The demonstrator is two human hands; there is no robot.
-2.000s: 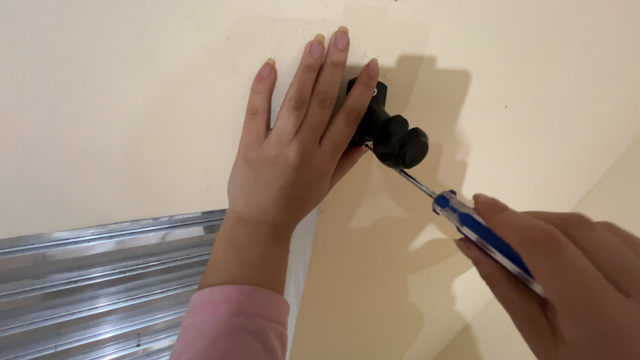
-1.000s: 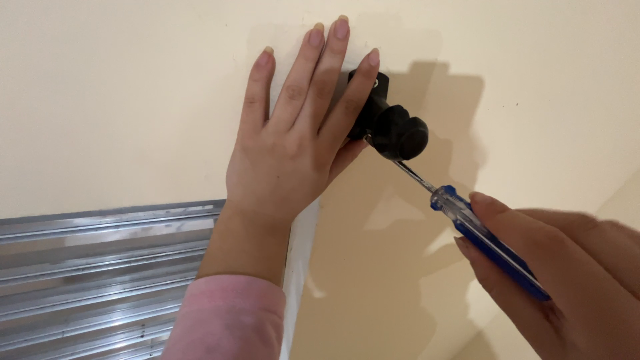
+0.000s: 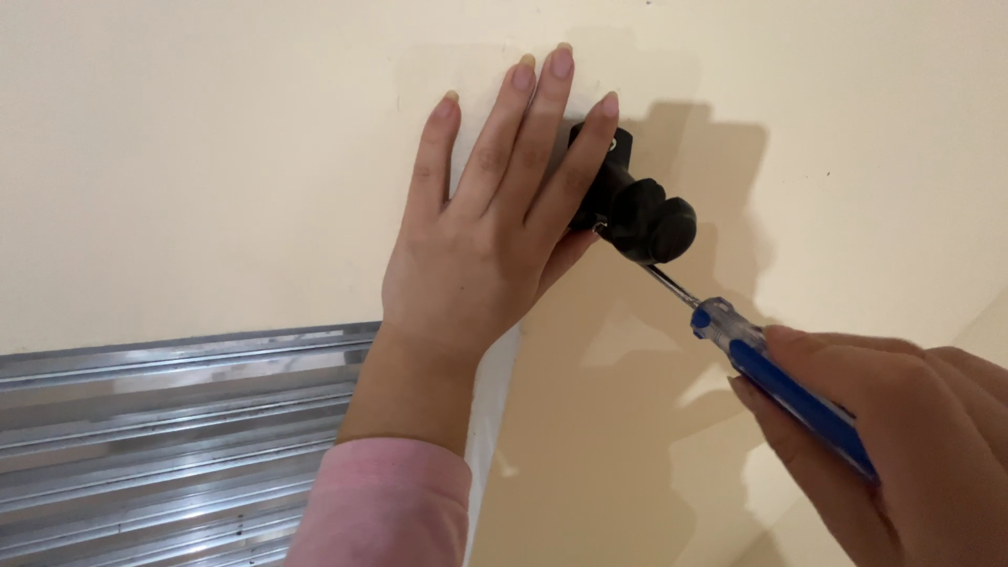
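A black wall bracket (image 3: 650, 220) with a rounded, notched end sits against the cream wall, a screw showing near its top and another at its lower edge. Spread flat over the bracket's left side is my left hand (image 3: 472, 236), its index finger and thumb pressing the base. My right hand (image 3: 906, 425) grips the blue and clear handle of a screwdriver (image 3: 795, 386), whose metal shaft points up and left behind the bracket's rounded end. That end hides the screwdriver's tip, so its contact with the lower screw cannot be told.
Below left, a ribbed, shiny metal shutter or slatted panel (image 3: 173, 425) adjoins the wall, with a white edge strip (image 3: 484, 441) beside my left forearm. The cream wall (image 3: 197, 157) surrounds the bracket, and shadows of the hands and bracket fall to the right.
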